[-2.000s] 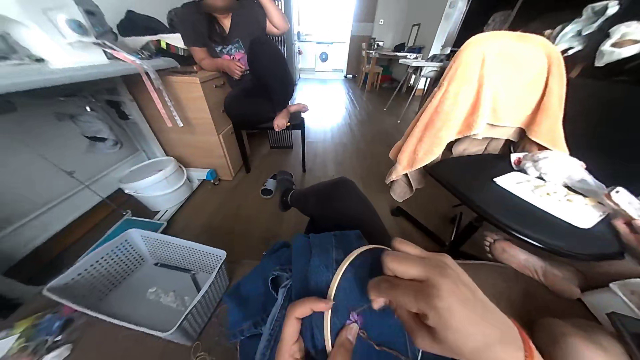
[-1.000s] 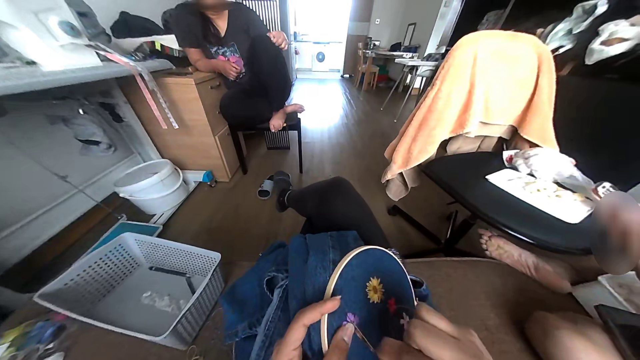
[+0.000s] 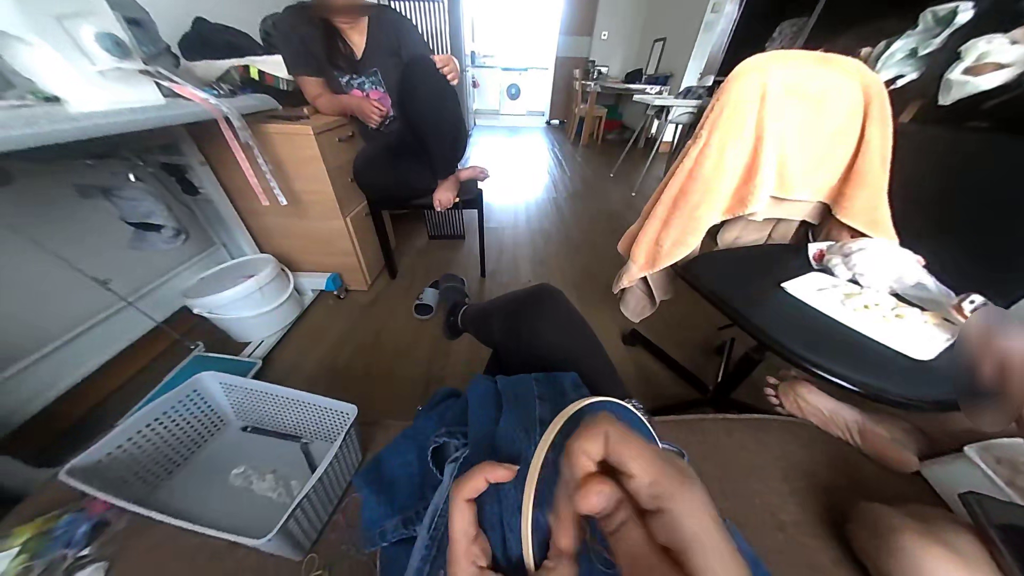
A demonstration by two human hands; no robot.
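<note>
A wooden embroidery hoop (image 3: 534, 472) is fitted on blue denim cloth (image 3: 416, 488) over my lap. My left hand (image 3: 472, 516) grips the hoop's left and lower rim, its fingertips near the frame. In front of the hoop is my right hand (image 3: 640, 496), blurred, thumb and forefinger brought together as in a pinch; whatever lies between them is too small to make out. This hand covers most of the stitched area, so the embroidered flowers are hidden.
A grey plastic basket (image 3: 212, 512) with a few items stands at left, behind it a white bucket (image 3: 244, 296). Someone sits on a black chair (image 3: 420, 196). An orange towel (image 3: 792, 136) drapes a chair; a black seat (image 3: 744, 280) holds white paper with food. Another person is at right.
My right hand has risen from the hoop's lower right to in front of it, covering the yellow and purple flowers seen a second ago. My left hand stays on the rim.
</note>
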